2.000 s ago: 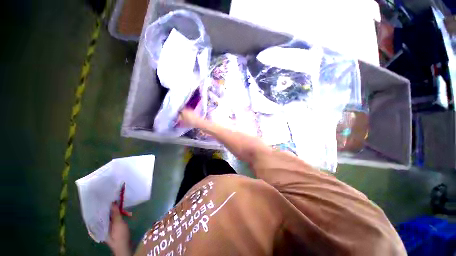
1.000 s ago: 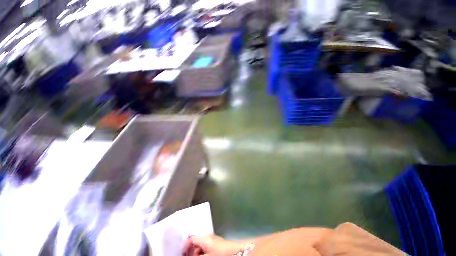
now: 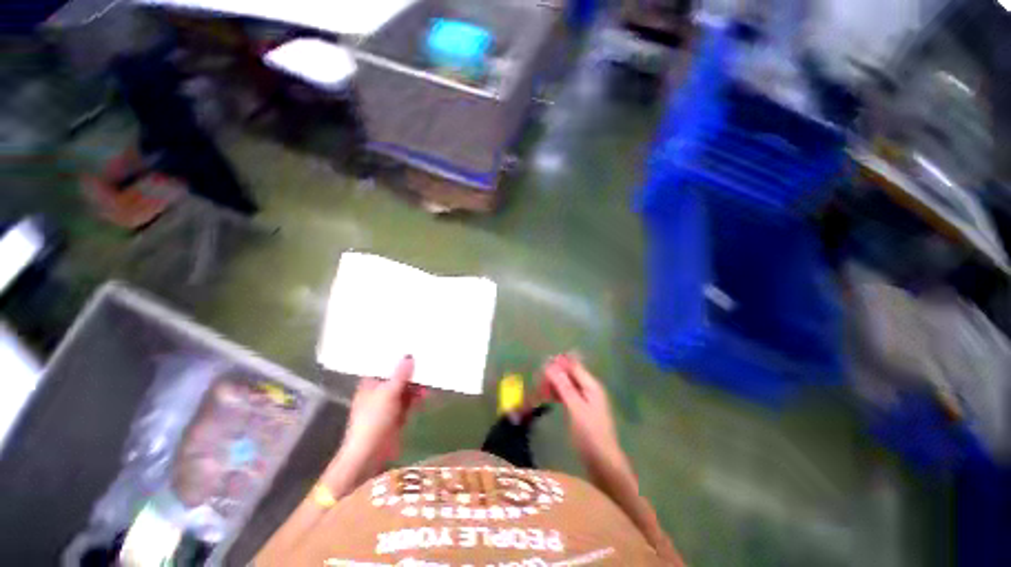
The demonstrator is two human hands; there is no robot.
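A blank-looking white paper sheet (image 3: 410,321), slightly creased, is held out over the green floor, left of centre. My left hand (image 3: 385,408) grips its lower edge, with the thumb on top. A small reddish spot shows beside that thumb, too blurred to name. My right hand (image 3: 577,390) is to the right of the sheet, apart from it, with fingers bent together; whether it holds something small is not clear.
A grey fabric-sided bin (image 3: 316,443) with bagged goods is at lower left. Another grey bin (image 3: 438,122) with a light-blue box (image 3: 458,40) stands ahead. Blue crates (image 3: 678,277) stand at right. An orange-brown item (image 3: 131,191) and white tabletops are at left.
The view has swung from over the bagged goods towards the floor and blue crates. My right hand is out of the bin. The paper is now in front of me in my left hand.
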